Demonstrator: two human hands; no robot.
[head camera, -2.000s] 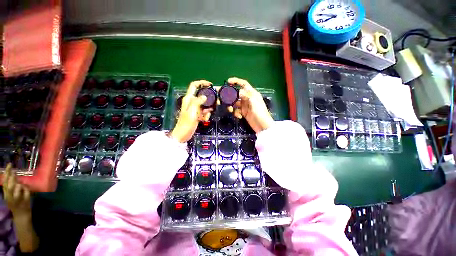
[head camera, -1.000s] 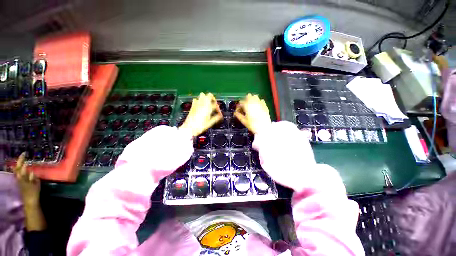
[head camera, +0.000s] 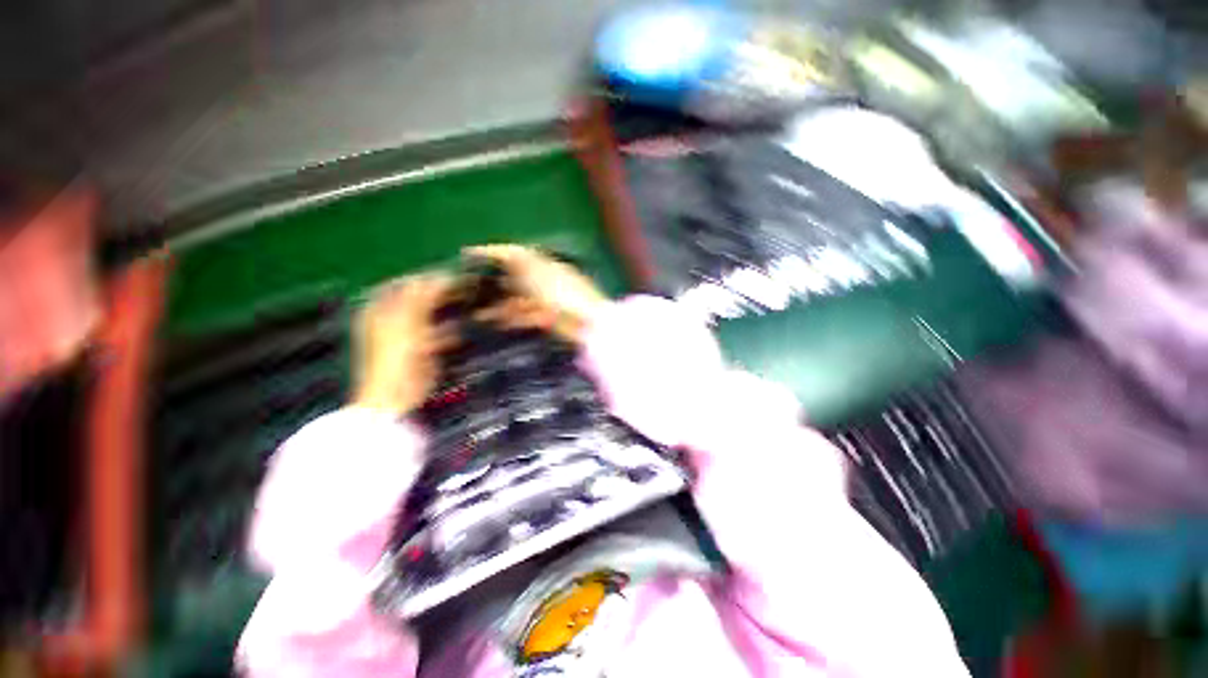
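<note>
The picture is strongly blurred. A clear blister tray (head camera: 530, 497) with dark round units lies in front of my body and looks tilted in the view. My left hand (head camera: 398, 338) is over the tray's far left part. My right hand (head camera: 533, 289) is over its far right part, fingers bent. Dark shapes lie between the hands; whether either hand grips a unit cannot be told. A second dark tray (head camera: 245, 450) lies to the left on the green mat.
An orange-red pad (head camera: 122, 464) stands at the left. A grey tray (head camera: 742, 212) with a white sheet (head camera: 881, 152) lies at the right. Behind it is a blue-rimmed clock (head camera: 666, 50). A person in a pink smock (head camera: 1086, 411) is at the far right.
The view has swung and tilted, so the bench shows slanted and blurred. My hands are closer together over the tray's far part. Two seconds ago each held a round black unit; now this is unclear.
</note>
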